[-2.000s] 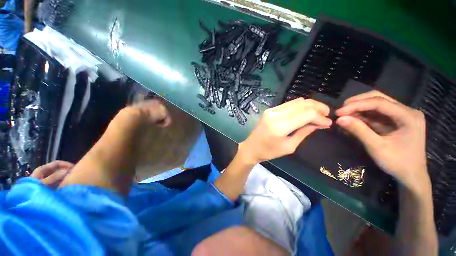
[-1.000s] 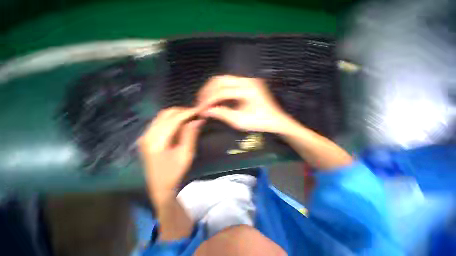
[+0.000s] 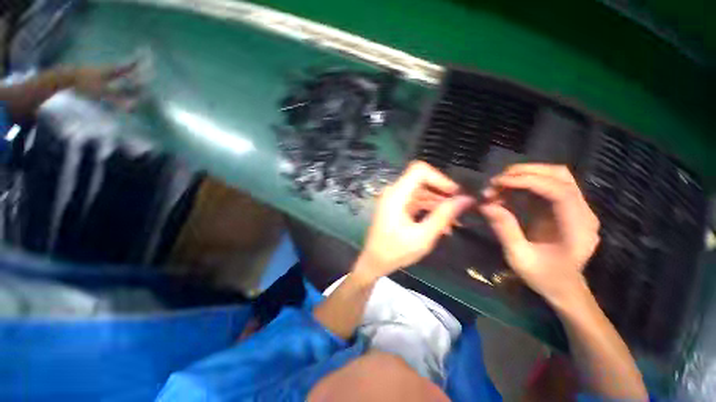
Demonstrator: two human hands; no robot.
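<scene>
My left hand [image 3: 408, 224] and my right hand [image 3: 549, 224] meet fingertip to fingertip over the black parts tray [image 3: 447, 263]. A small dark thing shows between the fingertips, too blurred to make out. Black moulded parts [image 3: 334, 137] lie in a loose heap on the green bench left of the tray. Rows of black parts [image 3: 471, 118] fill the tray's upper left area, and more rows [image 3: 640, 196] fill its right side. A few small gold metal pieces [image 3: 488, 275] lie in the tray below my hands, partly hidden by my right hand.
Another person's hand [image 3: 110, 82] reaches onto the bench at the upper left. A blue sleeve [image 3: 102, 345] is at the lower left. Black stacked sheets with white liners [image 3: 86, 180] stand beside the bench, near a brown box [image 3: 228, 228]. A pale ledge [image 3: 337, 39] runs along the bench's back.
The view has swung from the tray and back, with the bench tilted again. My hands stay together at the fingertips. The other person's hand now shows on the bench at the upper left.
</scene>
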